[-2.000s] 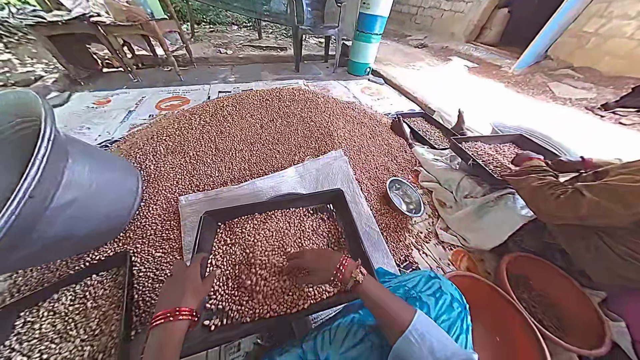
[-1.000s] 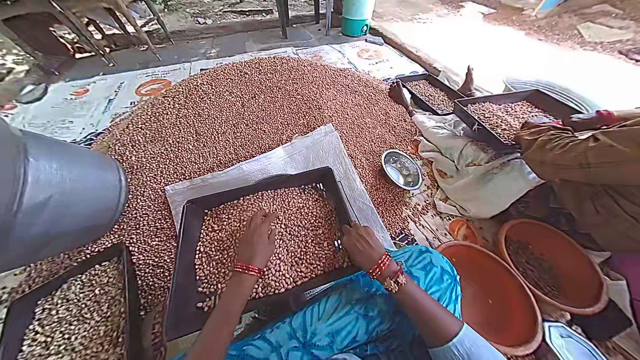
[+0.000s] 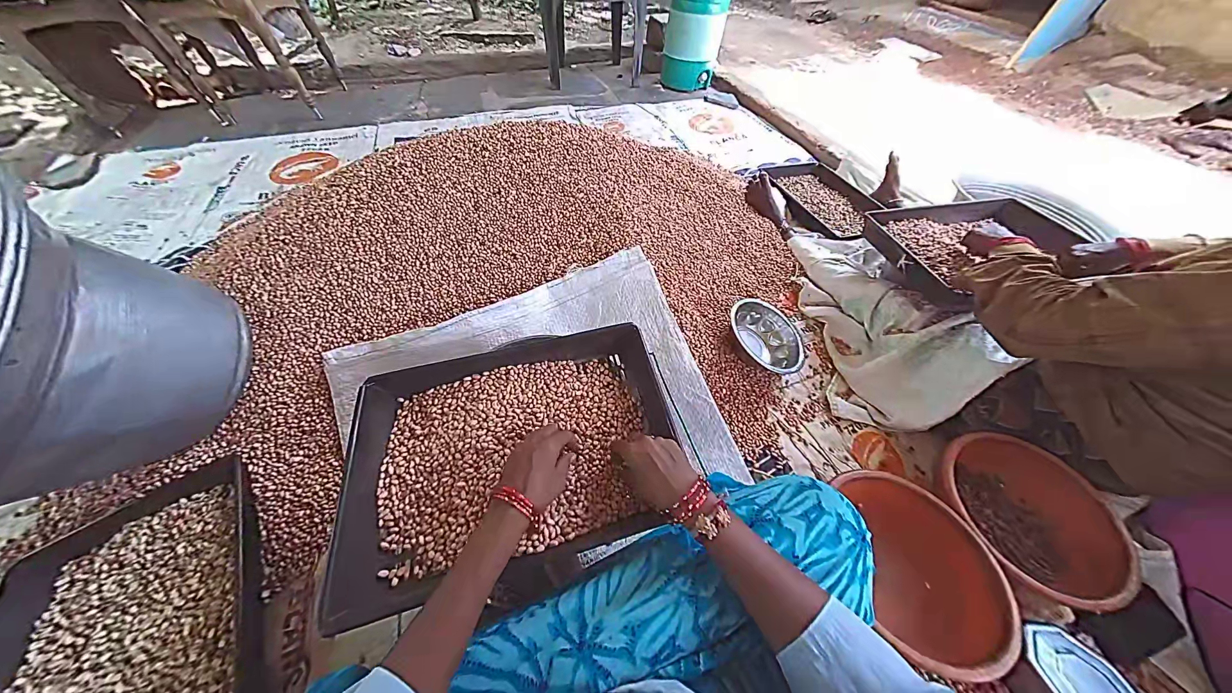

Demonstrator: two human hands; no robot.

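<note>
A black tray (image 3: 351,510) of reddish-brown nuts or seeds (image 3: 452,433) lies at a tilt across my lap and a white woven sack (image 3: 568,294). My left hand (image 3: 541,465), with red bangles at the wrist, rests on the nuts near the tray's middle, fingers bent down among them. Close to its right, my right hand (image 3: 656,470) touches the nuts near the tray's right side, its fingers curled. Whether either hand pinches a nut cannot be told, since the fingertips are partly hidden. Behind the tray spreads a large heap (image 3: 500,202) of the same nuts.
A metal bucket (image 3: 125,337) stands left, above another black tray (image 3: 245,549) of paler nuts. A metal bowl (image 3: 767,335) sits on the heap's right edge. Orange basins (image 3: 924,577) stand at lower right. A co-worker's hands (image 3: 991,241) are over a black tray (image 3: 1035,217) at right.
My left hand has moved toward the middle of the tray. My right hand has gone from the tray's right rim onto the nuts, and the two hands are now closer together.
</note>
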